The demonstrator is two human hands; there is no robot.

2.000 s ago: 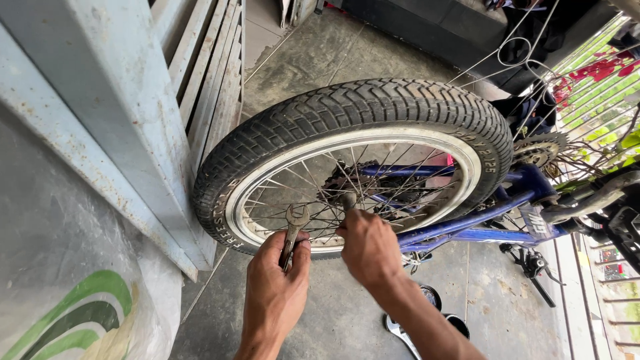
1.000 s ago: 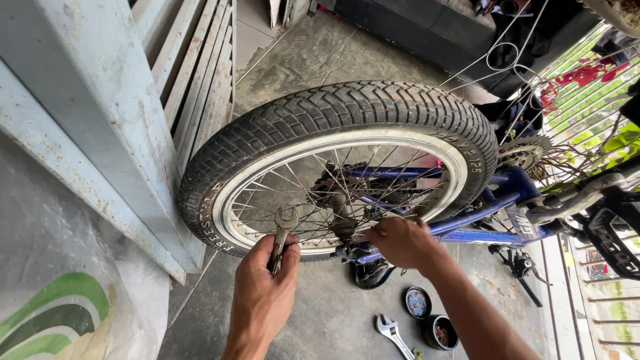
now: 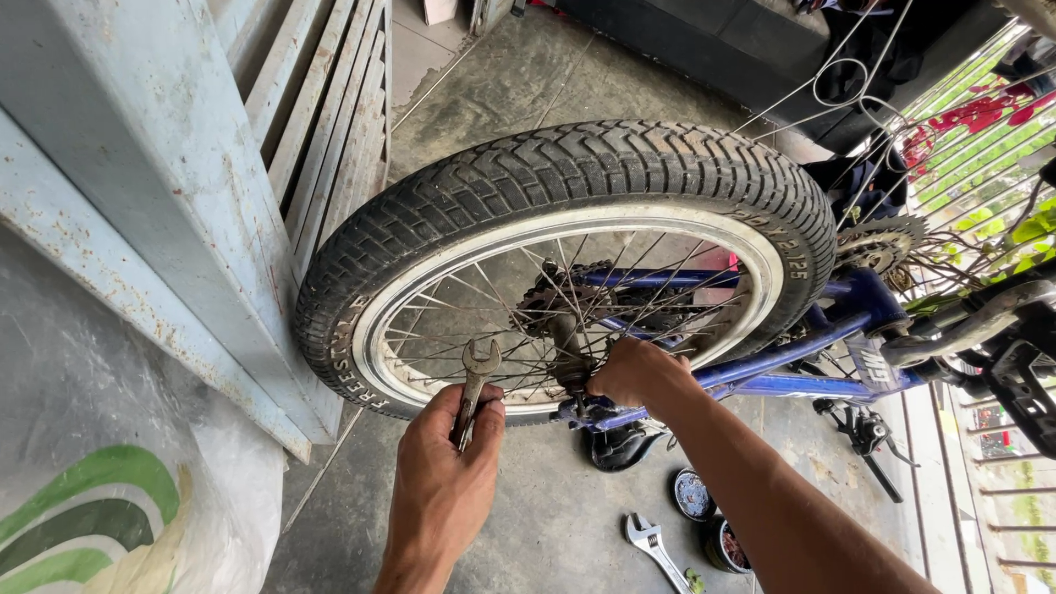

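My left hand (image 3: pixel 450 470) grips an open-end wrench (image 3: pixel 474 384), its jaws pointing up in front of the spokes. Just right of the wheel hub (image 3: pixel 568 342), near the axle end and the blue frame (image 3: pixel 742 371), is my right hand (image 3: pixel 639 375); its fingertips are hidden, so whether they hold anything does not show. The bicycle wheel (image 3: pixel 569 169) has a black knobby tyre and a silver rim, with rusty sprockets (image 3: pixel 544 301) on the hub's far side.
On the concrete floor lie an adjustable wrench (image 3: pixel 652 544) and two small round containers, one (image 3: pixel 691 493) above the other (image 3: pixel 730 546). A black saddle (image 3: pixel 615 445) shows under the frame. Metal posts (image 3: pixel 165 165) and slats stand at left, beside a plastic sack (image 3: pixel 124 511).
My right hand has moved from in front of the hub to its right side, uncovering the hub. The wrench remains in my left hand.
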